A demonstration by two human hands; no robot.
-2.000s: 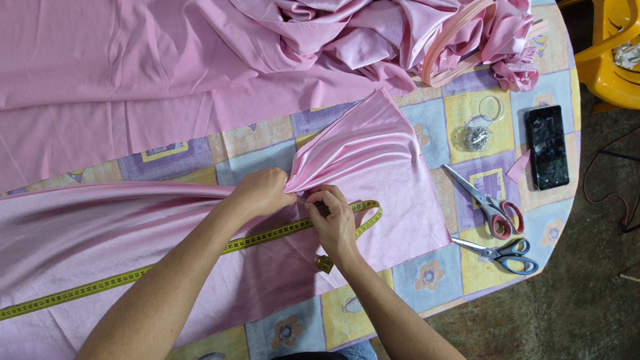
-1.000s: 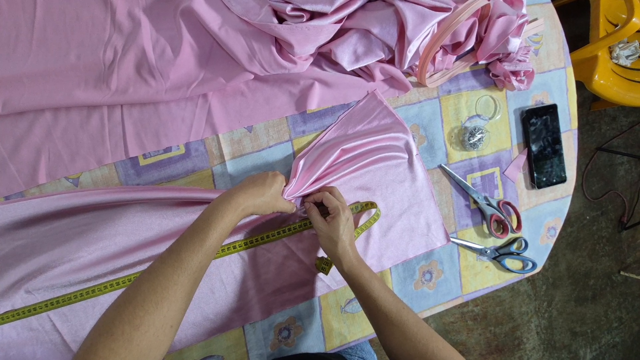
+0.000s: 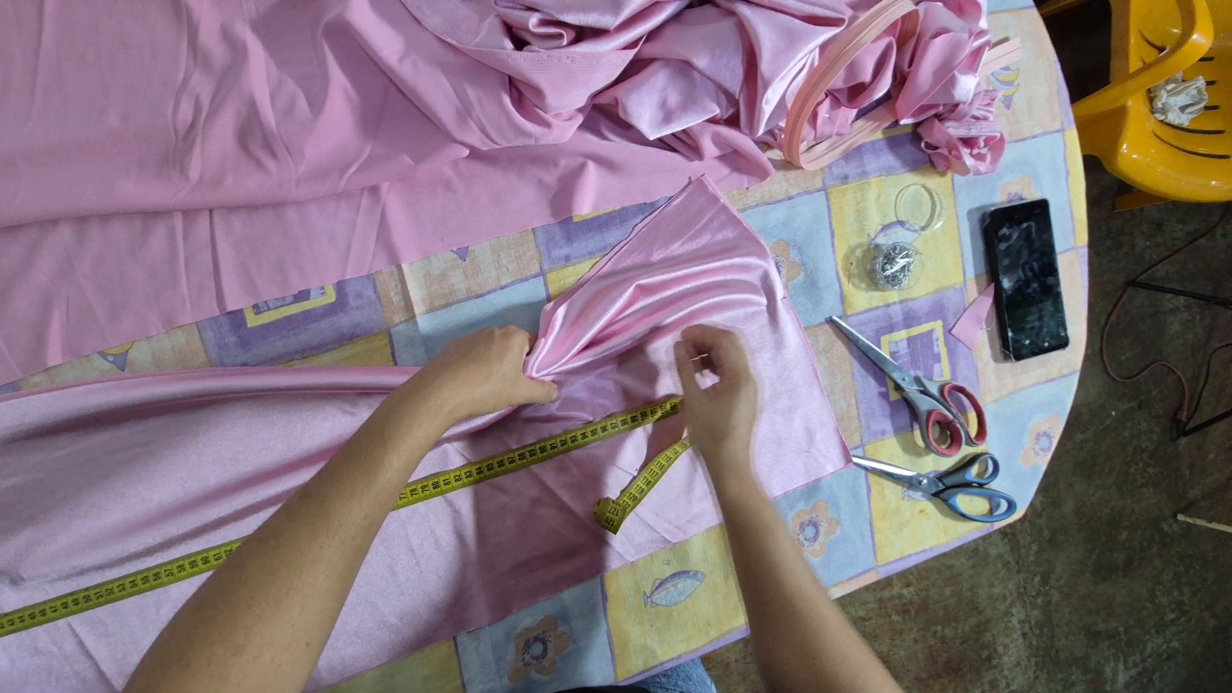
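Note:
Pink satin fabric (image 3: 616,462) lies across the patterned tablecloth, its upper edge gathered into folds. My left hand (image 3: 496,371) grips those folds near the middle. To the right, my right hand (image 3: 717,375) hovers over or rests on the satin, its thumb and fingertips close together; whether a small thing, such as a pin, is between them cannot be told. A yellow measuring tape (image 3: 539,450) runs diagonally over the satin, passes under my left forearm and bends beneath my right hand, its loose end curled below.
Two pairs of scissors, one red-handled (image 3: 938,409) and one blue-handled (image 3: 962,486), lie at the right. Beyond them are a clear container of pins (image 3: 893,265) and a black phone (image 3: 1027,279). Heaped pink fabric (image 3: 674,67) covers the far side. A yellow chair (image 3: 1155,154) stands beyond the table.
My right hand has moved right and up, away from the gathered folds beside my left hand. My left hand stays on the folds.

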